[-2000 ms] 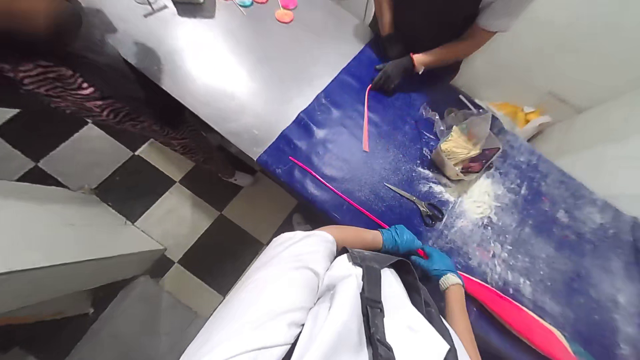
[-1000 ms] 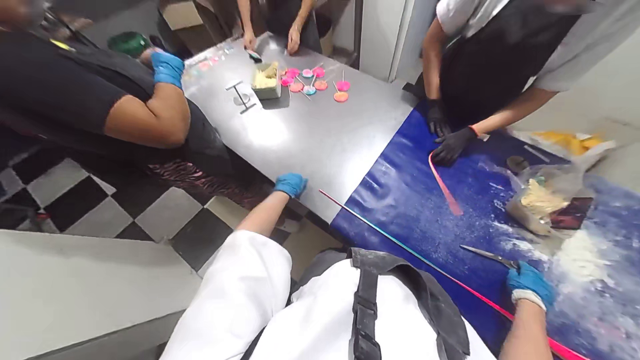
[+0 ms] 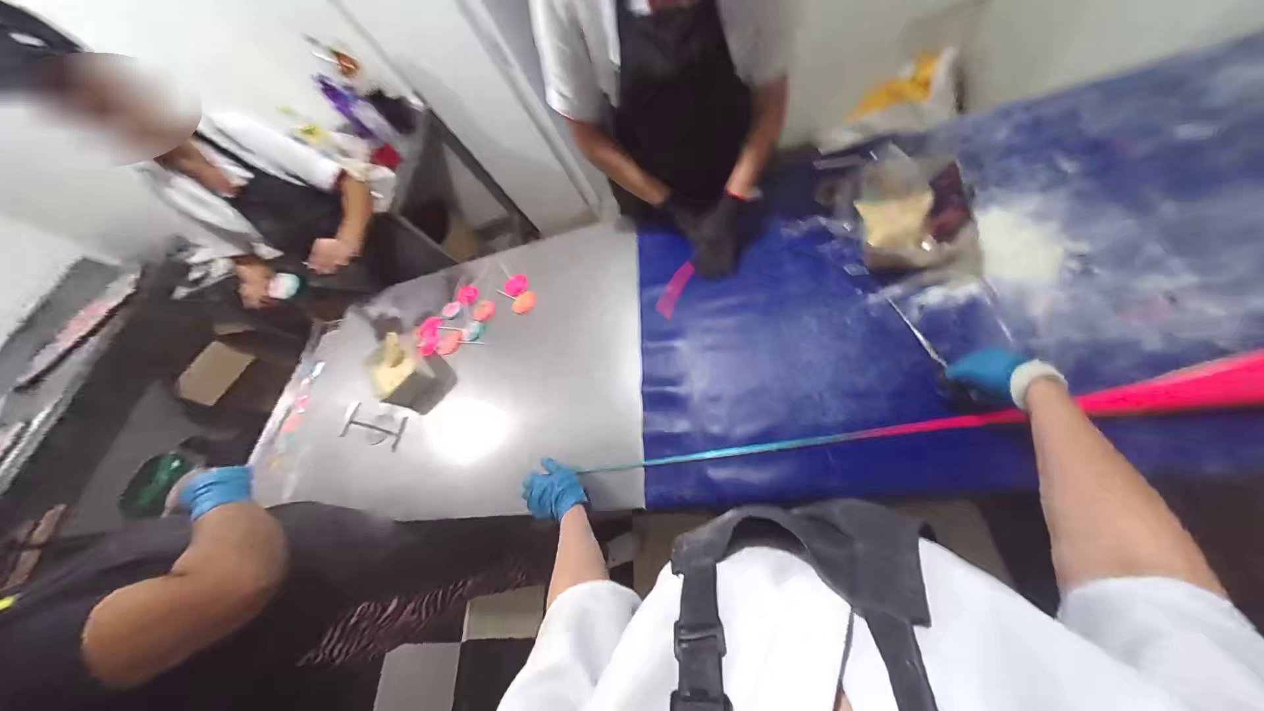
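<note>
My left hand [image 3: 555, 491], in a blue glove, is at the near edge of the metal table, at the thin end of a long candy strip [image 3: 928, 425]. That strip turns from teal to bright pink and widens toward the far right, passing under my right forearm. My right hand [image 3: 978, 375], also blue-gloved, is on the handles of a pair of scissors [image 3: 915, 329], whose blades point away from me above the blue mat. Blur hides the exact grip of both hands. A short pink strip [image 3: 675, 290] lies beside a co-worker's black-gloved hands [image 3: 713, 232].
The blue mat [image 3: 770, 375] adjoins the metal table [image 3: 553, 395]. Lollipops [image 3: 483, 310], a box [image 3: 420, 383] and a metal tool [image 3: 374, 426] are on the metal. An open plastic bag [image 3: 894, 217] stands near white powder [image 3: 1017, 242]. Co-workers stand at left and across the table.
My hands, close together on the pink strip two seconds ago, are now far apart. My right hand has gone to the scissors. The view has swung left.
</note>
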